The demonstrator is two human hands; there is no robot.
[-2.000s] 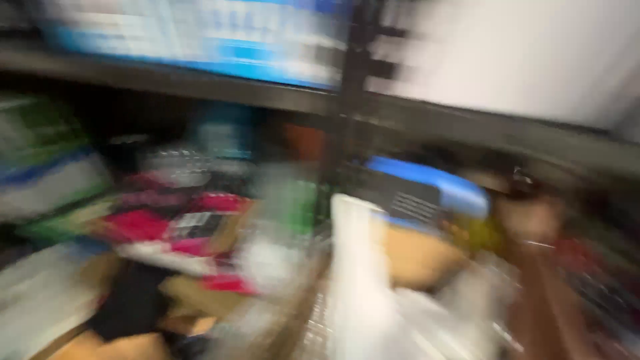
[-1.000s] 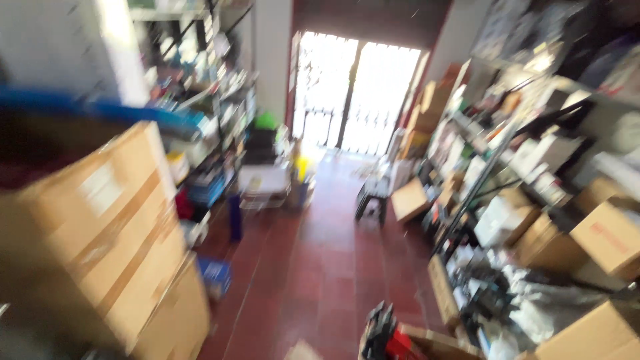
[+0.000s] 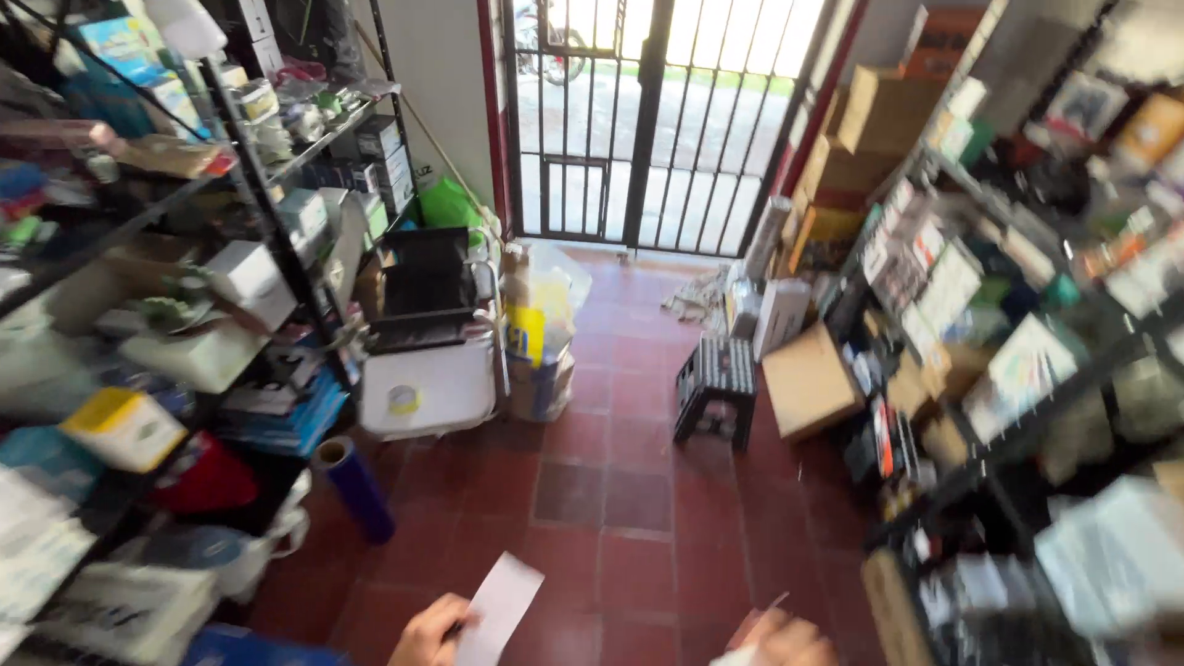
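At the bottom of the head view, my left hand (image 3: 433, 631) is closed on a narrow white slip of paper (image 3: 501, 606), with a small dark thing at the fingers. To its right, my right hand (image 3: 782, 638) is blurred; a thin pale thing sticks up from its fingers and something white shows under it, too blurred to name. Both hands are apart, above the red tiled floor (image 3: 638, 573).
Packed metal shelves (image 3: 268, 222) line the left, more shelves (image 3: 1064, 370) the right. Ahead are a folding chair (image 3: 430, 379), a blue roll (image 3: 356, 490), a black step stool (image 3: 720, 393), a cardboard box (image 3: 812, 381) and a barred gate (image 3: 647, 129).
The view has swung from a close shelf to the aisle and gate. Both hands now show at the bottom, the left with a white slip; neither was plain one second ago.
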